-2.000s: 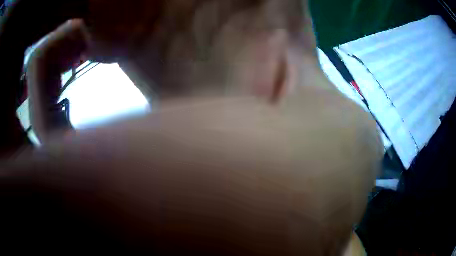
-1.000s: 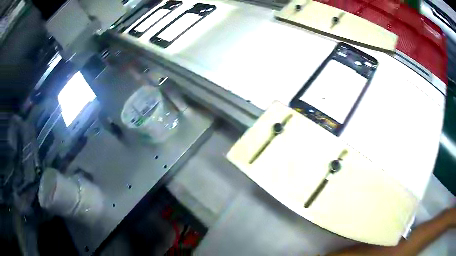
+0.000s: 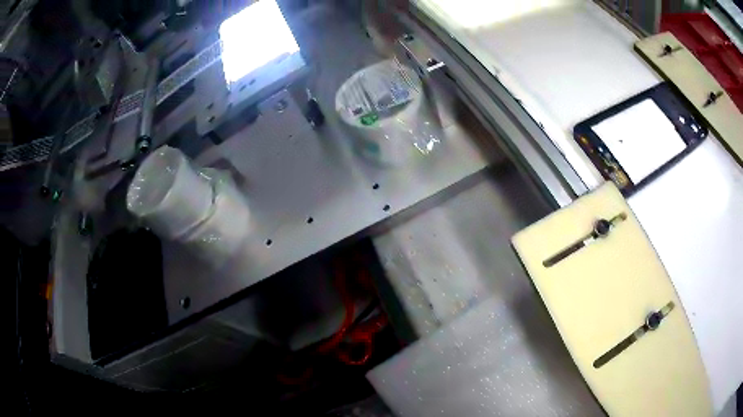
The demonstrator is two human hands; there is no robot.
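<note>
A black phone middle frame [image 3: 603, 160] lies on the white infeed belt [image 3: 521, 61] at the right, between the two cream guide plates. Gold-orange bits show at its near left end, and bright white shows through its window. The near guide plate [image 3: 611, 285] has two slots with dark screws. The far guide plate [image 3: 687, 77] also shows two screws. Neither of my hands is in the picture.
On the grey machine deck [image 3: 326, 183] stand a clear-wrapped roll [image 3: 383, 118], a white cup-like roll [image 3: 175, 195] and a lit display [image 3: 259, 41]. Speckled foam sheet [image 3: 497, 366] lies low centre. Red cables [image 3: 354, 326] show below the deck. A red tray [image 3: 705, 49] is top right.
The view has swung left, so the deck and rolls sit further right. The blurred hand or arm at the lower right is gone. The two farther frames are out of view.
</note>
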